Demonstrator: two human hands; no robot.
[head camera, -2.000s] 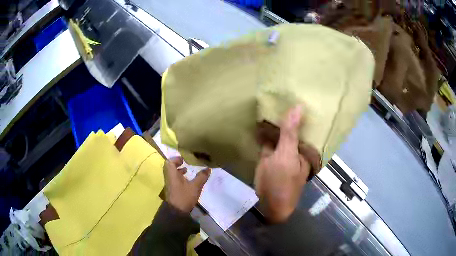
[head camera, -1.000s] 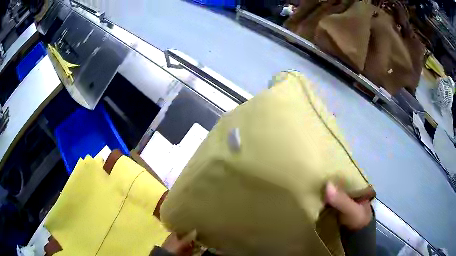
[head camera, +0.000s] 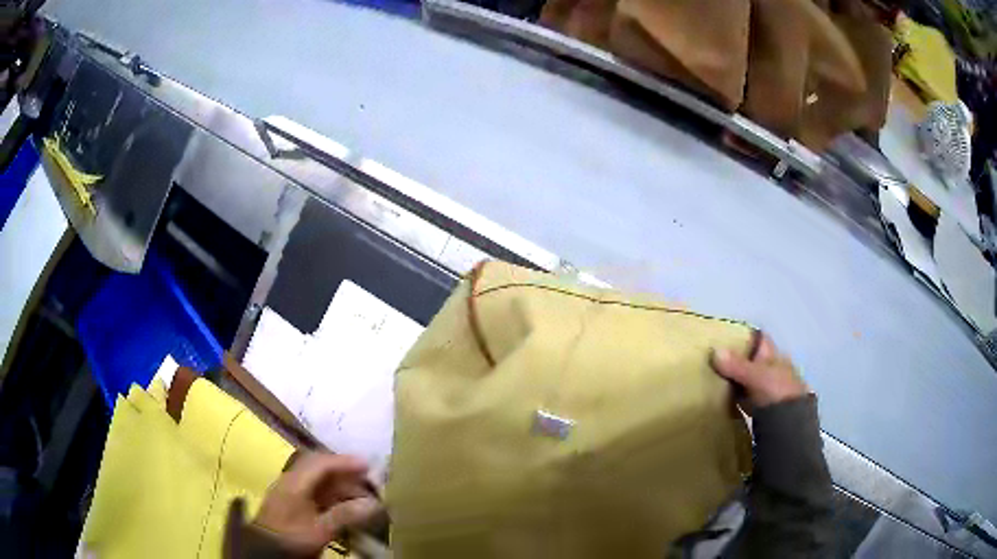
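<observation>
A large tan bag body (head camera: 623, 371) stands puffed out in front of me, beside the conveyor belt. A small silvery label (head camera: 554, 424) is on its plain face, and a dark seam runs along its upper edge. My right hand (head camera: 767, 375) grips its upper right corner with thumb and fingers. My left hand (head camera: 317, 500) is at its lower left, fingers bent; whether it holds the edge cannot be told. A pile of yellow pieces (head camera: 164, 480) with brown tabs lies at the lower left, partly behind my left hand.
White sheets (head camera: 355, 349) lie on the metal tray left of the bag. A blue bin (head camera: 148, 328) is at the left, below yellow strips (head camera: 74, 175). The pale conveyor belt (head camera: 459, 142) crosses diagonally. Brown pieces (head camera: 700, 49) lie beyond its rail.
The bag body has turned, its seamed edge now running along the top and its label lower. My right hand has moved up with the corner. My left hand shows more fully. The view has shifted.
</observation>
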